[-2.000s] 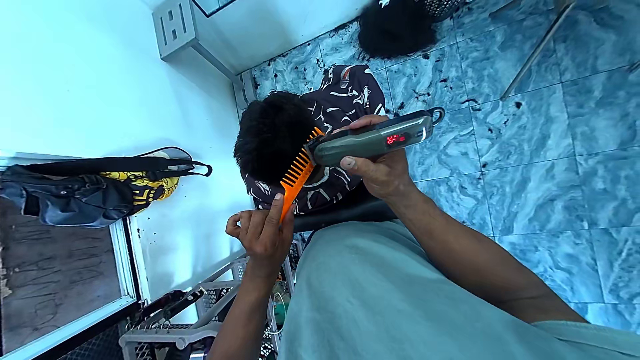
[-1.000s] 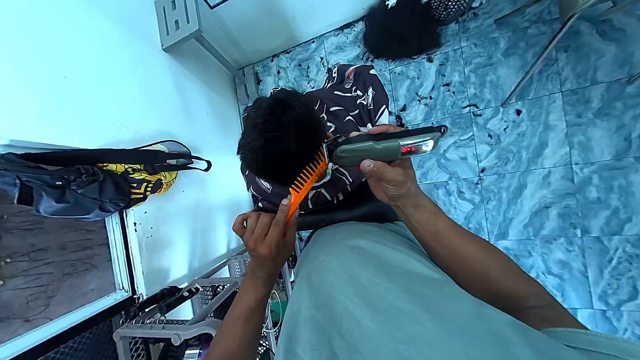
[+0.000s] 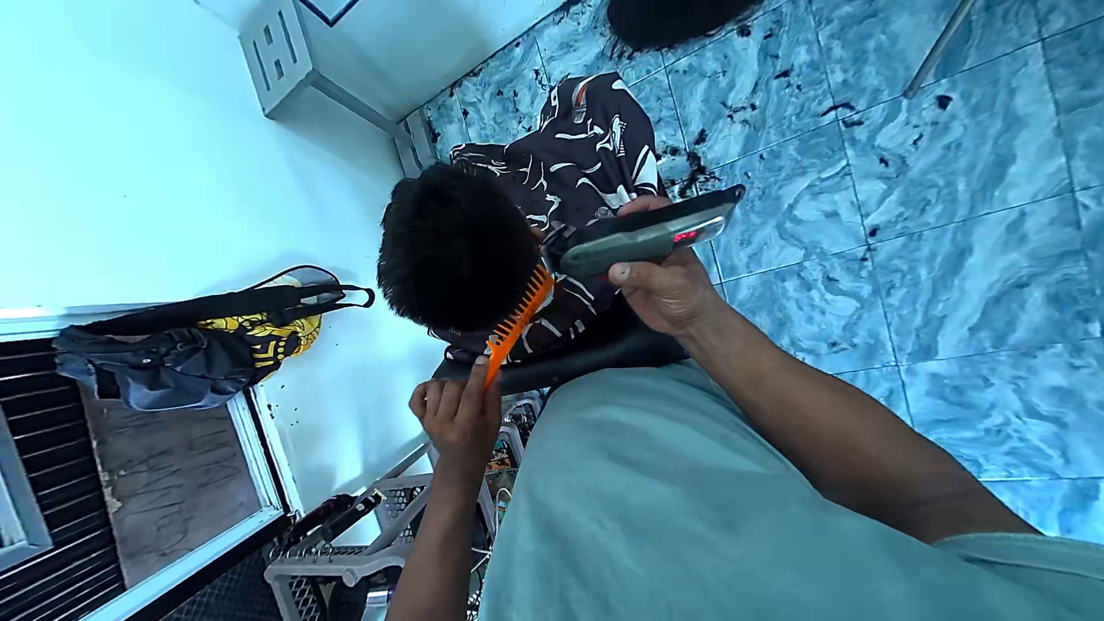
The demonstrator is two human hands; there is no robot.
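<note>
An orange comb [image 3: 517, 324] lies slanted along the right side of a seated person's dark-haired head [image 3: 457, 248], its handle end held in my left hand [image 3: 459, 412]. My right hand [image 3: 662, 285] is closed around a green and black cordless hair clipper [image 3: 647, 235] with a red lit display. The clipper's blade end is at the side of the head, just above the comb's upper end; whether they touch, I cannot tell. A dark cape with white markings [image 3: 595, 142] covers the seated person, and a black chair back [image 3: 595, 345] shows below.
A grey rack [image 3: 345, 565] with tools stands at lower left. Bags [image 3: 164, 362] hang on the white wall at left. Cut hair lies on the blue marbled floor tiles [image 3: 776, 172], with a dark heap [image 3: 677, 19] at the top. A metal leg [image 3: 940, 47] stands at upper right.
The clipper now tilts with its rear end higher than two seconds ago. The comb remains in my left hand beside the head, and both hands keep their holds.
</note>
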